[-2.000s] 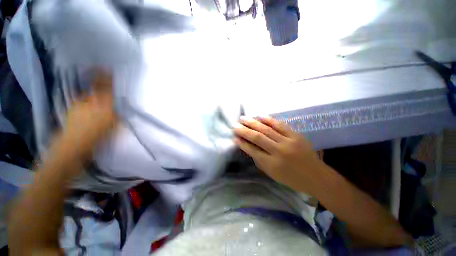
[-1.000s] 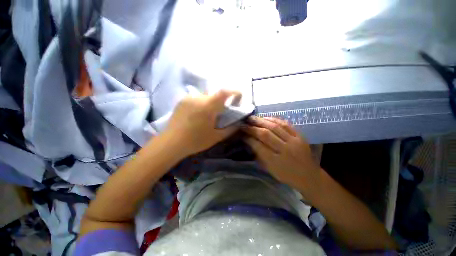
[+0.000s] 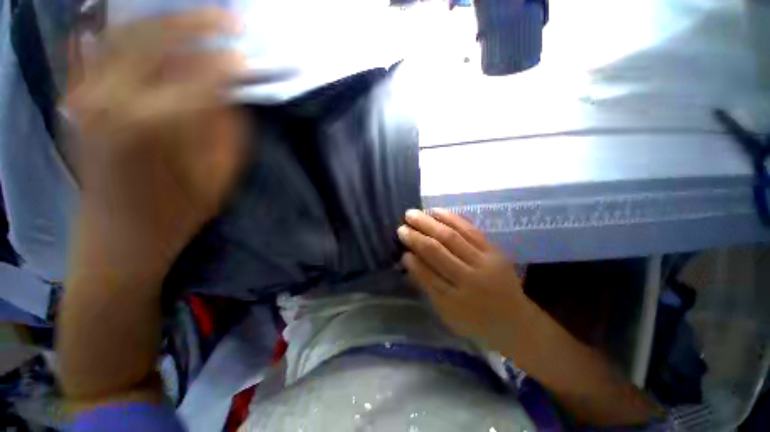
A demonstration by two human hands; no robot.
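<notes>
A dark grey garment piece (image 3: 295,177) lies over the table's front edge, left of the ruler, and hangs toward my lap. My right hand (image 3: 452,257) rests at its right edge, fingertips together on the cloth's border. I cannot tell whether the fingers pinch it. My left hand (image 3: 160,118) is raised over the left side of the cloth and strongly blurred, so its hold is unclear. A dark ribbed cylindrical attachment (image 3: 510,38) stands at the top of view. The needle area is lost in glare.
A printed ruler (image 3: 540,215) runs along the grey table edge. Scissors with dark handles (image 3: 747,148) lie at the far right. Light grey cloth (image 3: 29,160) hangs at the far left. A red patch (image 3: 241,409) shows near my lap. Pale mesh (image 3: 692,417) shows at the lower right.
The light grey cloth in front has given way to dark grey cloth. My left hand has moved from beside my right hand to the upper left. My right hand stays near the ruler's left end.
</notes>
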